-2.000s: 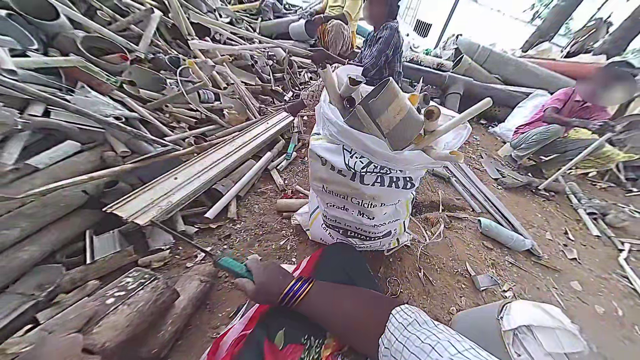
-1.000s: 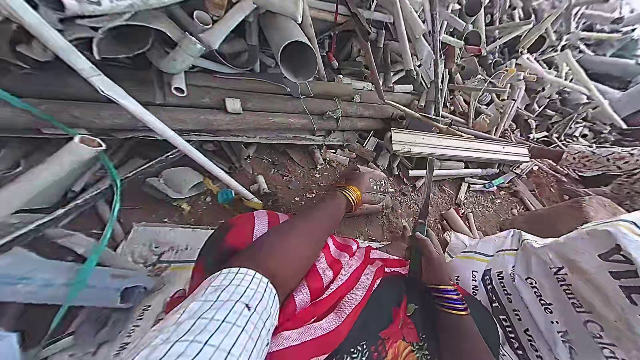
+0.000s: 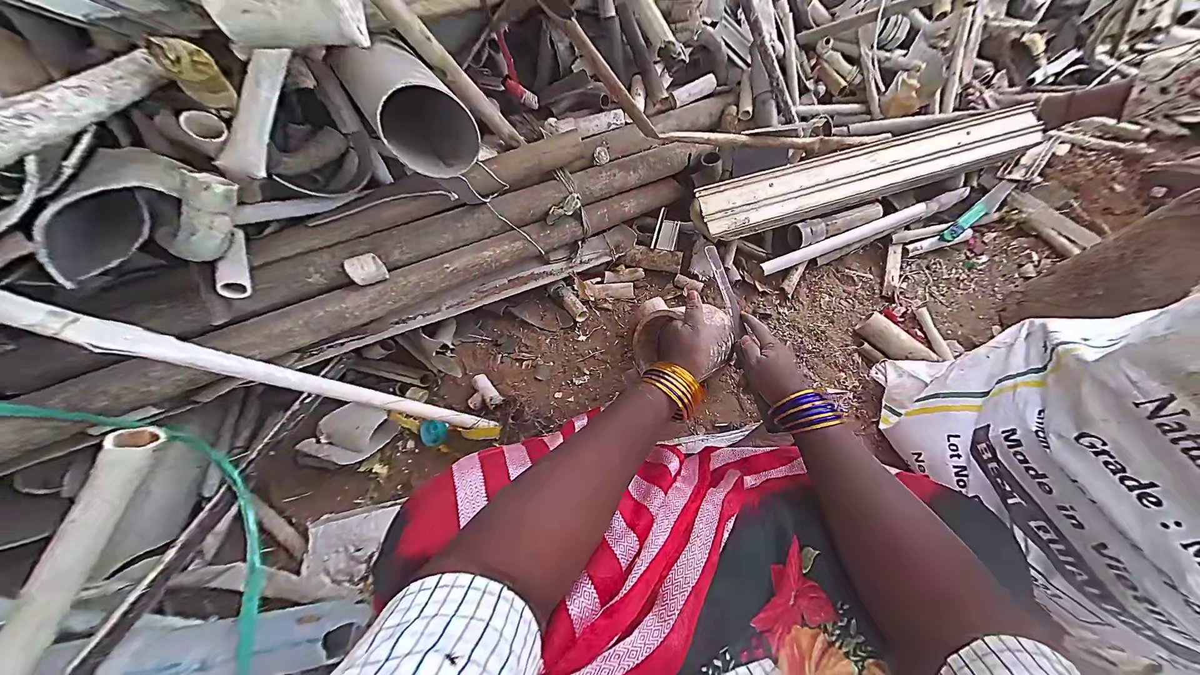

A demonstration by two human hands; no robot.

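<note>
Near the middle, my left hand (image 3: 696, 339) grips a short, wide piece of pale pipe (image 3: 652, 333) low over the dirt. My right hand (image 3: 771, 361) is closed around the lower part of a long blade (image 3: 724, 281), whose handle is mostly hidden by the hand and wrist. The blade points up and away, close against the right side of the pipe piece. Beyond both hands lies a long grooved cream plastic profile (image 3: 867, 173). Small pipe offcuts (image 3: 609, 291) are scattered on the ground around them.
Scrap pipes (image 3: 422, 122) are heaped along the far side. A long white pipe (image 3: 225, 361) slants in from the left, near a green hose or cord (image 3: 251, 534). At the right stands a printed white woven sack (image 3: 1069, 403). Part of another person's arm (image 3: 1087, 103) shows at the upper right.
The view has swung left and down since two seconds ago. My left hand, apparently without the pipe piece one second ago, now holds it, and the blade has come close beside it.
</note>
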